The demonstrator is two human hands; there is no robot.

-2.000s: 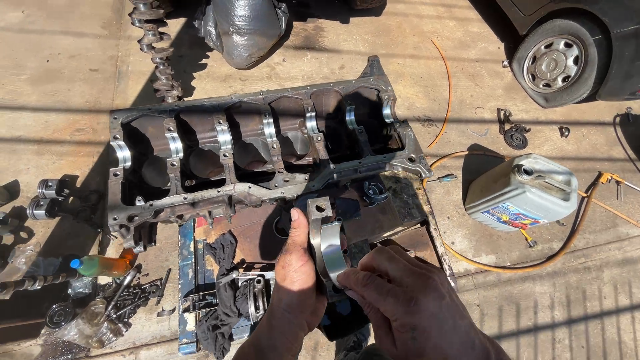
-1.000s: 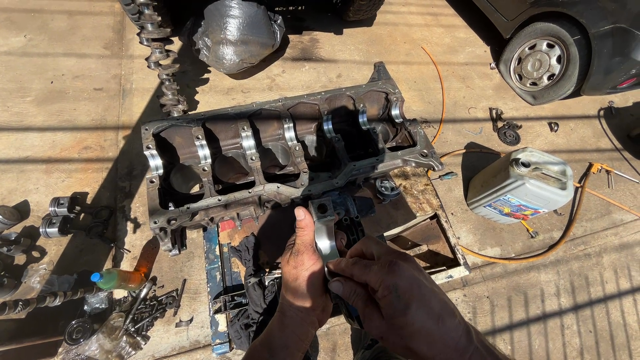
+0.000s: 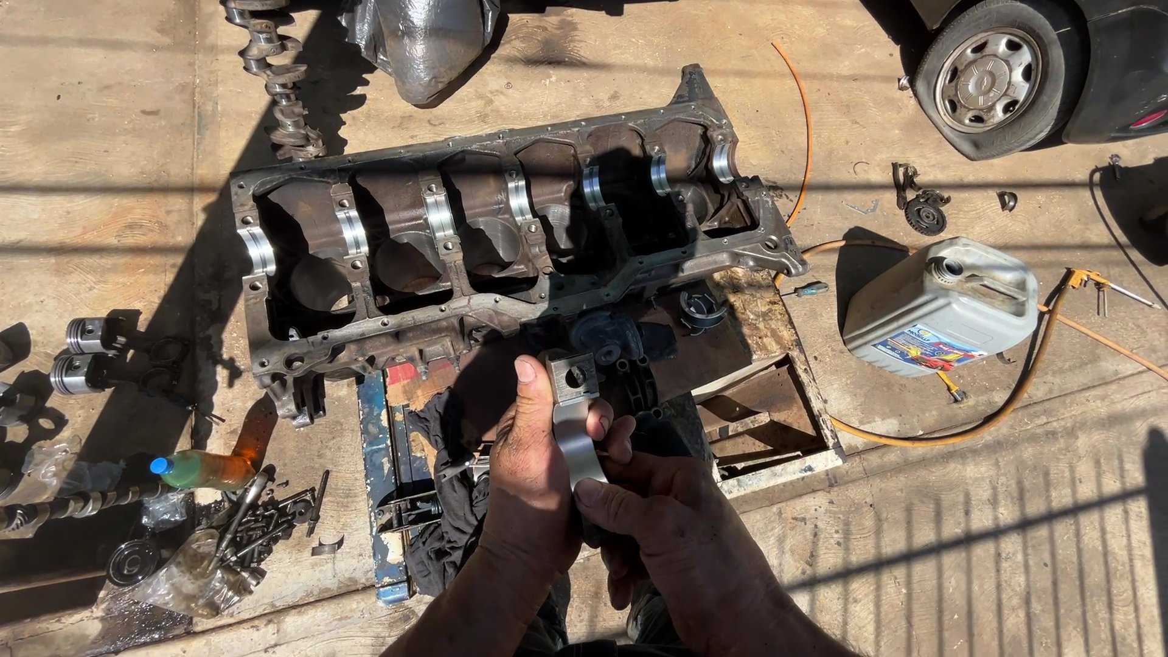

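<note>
My left hand is closed round a metal main bearing cap, thumb along its upper left side. A smooth, shiny bearing shell lines the cap's curve. My right hand grips the cap's lower end, its thumb on the shell's lower part; that end is hidden by my fingers. Just beyond my hands lies an engine block, its crankcase side up, with shiny bearing shells in its saddles.
A worn metal frame supports the block; black cloth hangs there. On the left are pistons, a bottle and bolts. A crankshaft lies behind. To the right stand a plastic jerrycan, a hose and a car wheel.
The cap has turned in my hands, and its bolt-hole end now points up toward the block. My right thumb has come onto the shell's face.
</note>
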